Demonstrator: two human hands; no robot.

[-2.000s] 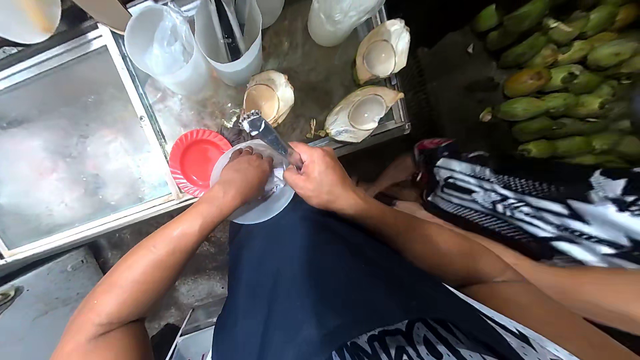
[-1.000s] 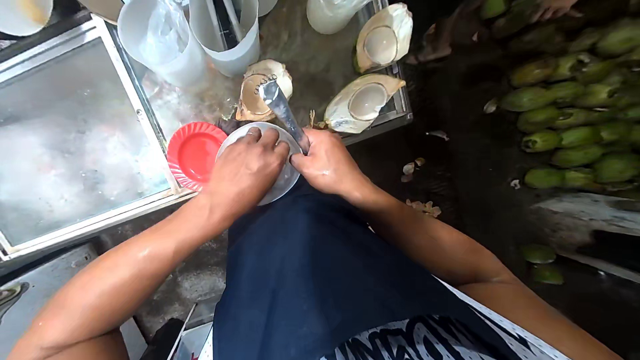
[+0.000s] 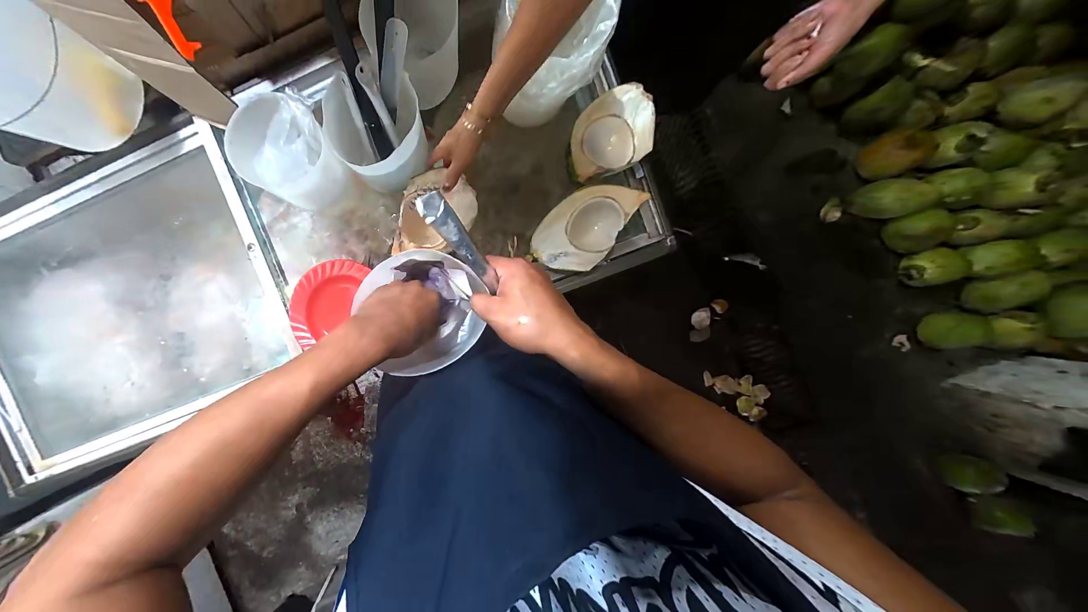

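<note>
My left hand (image 3: 404, 319) reaches into a round translucent plastic tub (image 3: 433, 353), its fingers among what look like purplish banknotes (image 3: 446, 280); whether they grip one is hidden. My right hand (image 3: 527, 306) closes around a metal tool's handle (image 3: 459, 238) at the tub's right rim, and the tool's broad end points up and left. Left of the tub lies a red plastic plate (image 3: 327, 297). Just beyond it an opened coconut (image 3: 463, 204) rests on the counter. Two cut coconut halves (image 3: 608, 140) (image 3: 592, 223) sit at the counter's right side.
Another person's hand (image 3: 459, 153) touches the opened coconut; a further open hand (image 3: 803, 42) shows at upper right. White containers (image 3: 293, 153) (image 3: 387, 166), one holding utensils, stand behind. A glass-topped case (image 3: 127, 297) is at left. Green coconuts (image 3: 960, 225) are piled on the right.
A person's arm has come in from the top, its hand now on the opened coconut. My left hand has moved from over the tub into it. My right hand still holds the metal tool.
</note>
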